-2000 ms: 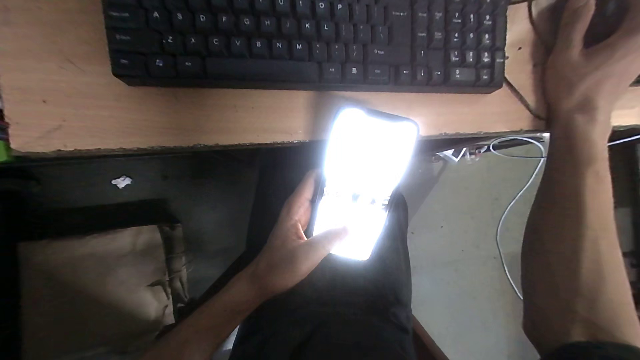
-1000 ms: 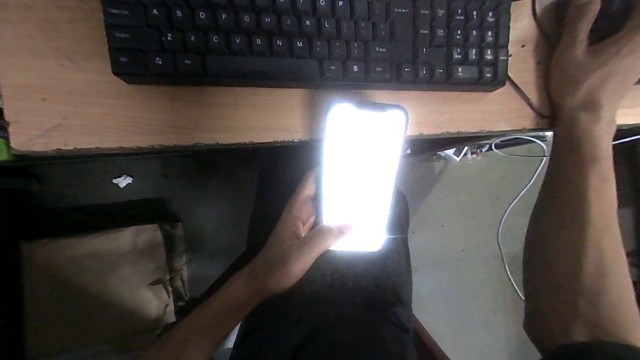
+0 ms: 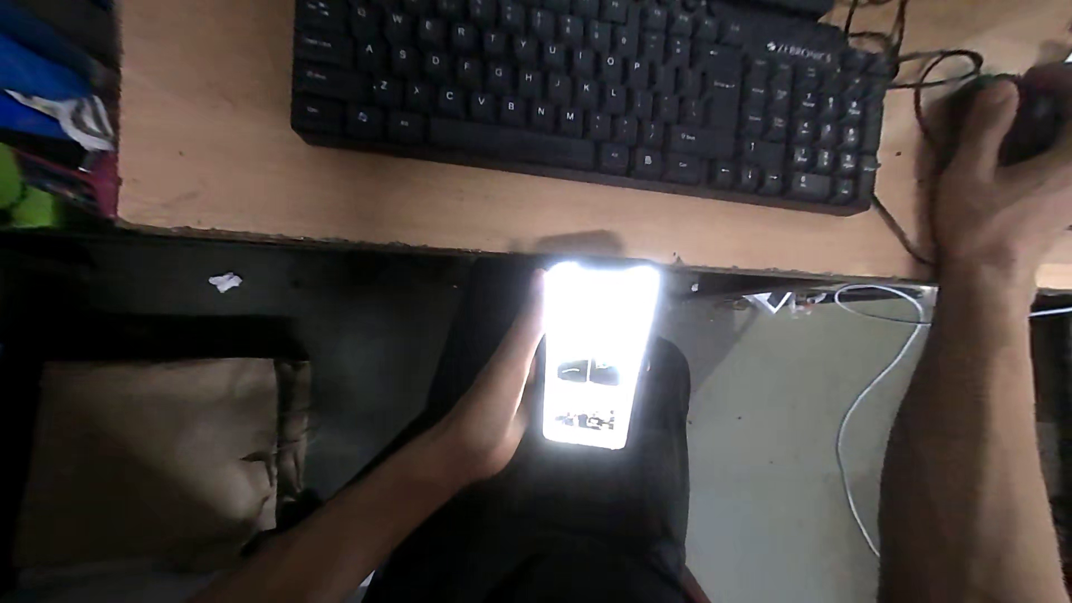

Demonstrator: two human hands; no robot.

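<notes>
My left hand [image 3: 494,410] holds a smartphone [image 3: 596,335] by its left side, over my lap and just below the desk's front edge. The phone's screen glows so brightly that most of it is washed out; dark patches show in its lower half. My right hand [image 3: 1001,180] rests on a dark computer mouse [image 3: 1034,126] at the right of the desk, its thumb along the mouse's left side. Between the hands, farther up, a black keyboard [image 3: 511,151] lies on the wooden desk [image 3: 377,197]. Neither hand touches it.
Black cables [image 3: 921,71] curl behind the mouse. A white cable [image 3: 846,452] hangs below the desk at the right. A tan fabric item [image 3: 151,461] sits at the lower left, with a white scrap [image 3: 224,281] above it. Blue and green items [image 3: 42,75] stand left of the desk.
My left thumb has moved off the lower screen to the phone's left side. Dark patches now show on the screen, which was plain white one second ago. The view has shifted somewhat.
</notes>
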